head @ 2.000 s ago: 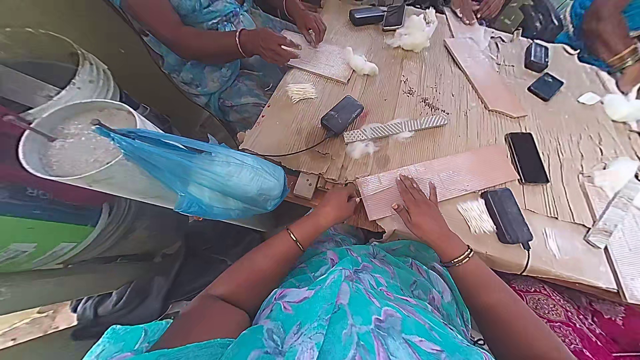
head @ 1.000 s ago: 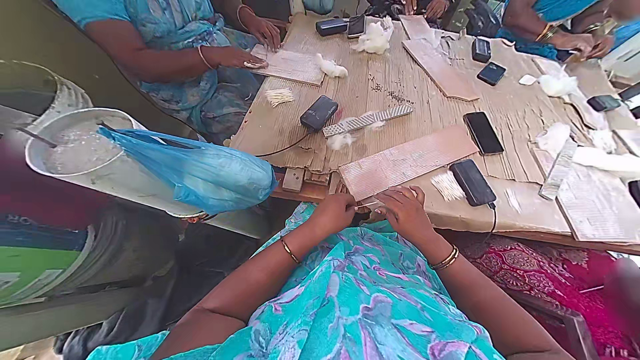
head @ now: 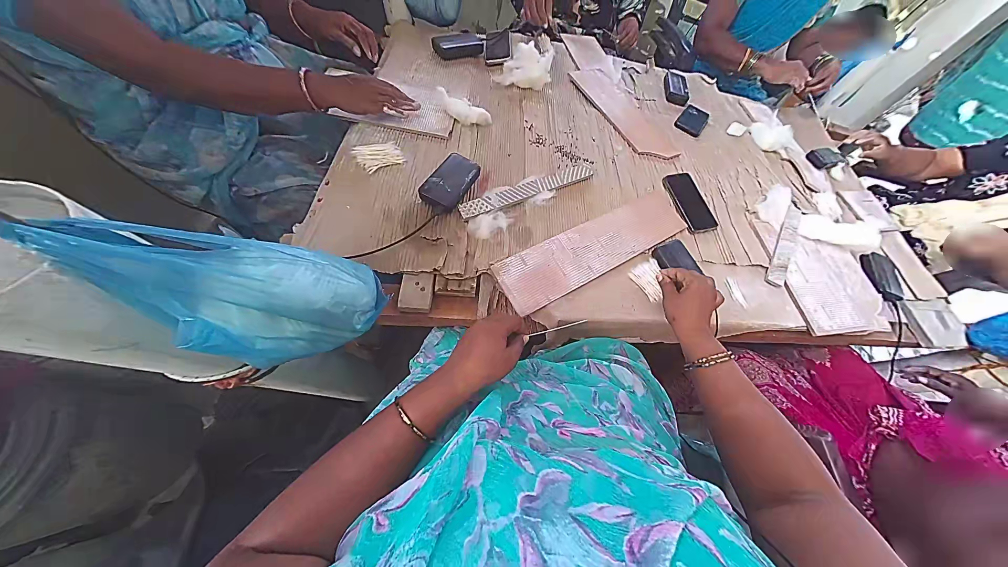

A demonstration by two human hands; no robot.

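Note:
My left hand [head: 490, 346] is at the table's near edge, its fingers closed on a thin pale stick [head: 556, 327] that points right. My right hand [head: 690, 299] is at a bundle of short pale sticks [head: 646, 279], fingertips touching its right side; whether it grips one cannot be told. Just behind that hand is a black box-shaped device [head: 676, 256] with a cable. Between my hands and farther in lies a pinkish ridged board [head: 587, 253], slanting up to the right. A smartphone [head: 690, 202] lies by its far right end. Beyond the board, a patterned strip [head: 526, 191] rests among cotton tufts [head: 489, 224].
Corrugated cardboard [head: 504, 142] covers the table. A blue plastic bag [head: 276, 283] hangs at the left against a white bucket. Across the table at the left, a person's hand [head: 362, 94] rests on another board [head: 417, 110]. Other people work at the far side and at the right.
My right hand has left the board's near edge, where both hands were together, and moved right to the stick bundle. My left hand remains near the table edge, now with a thin stick plainly visible.

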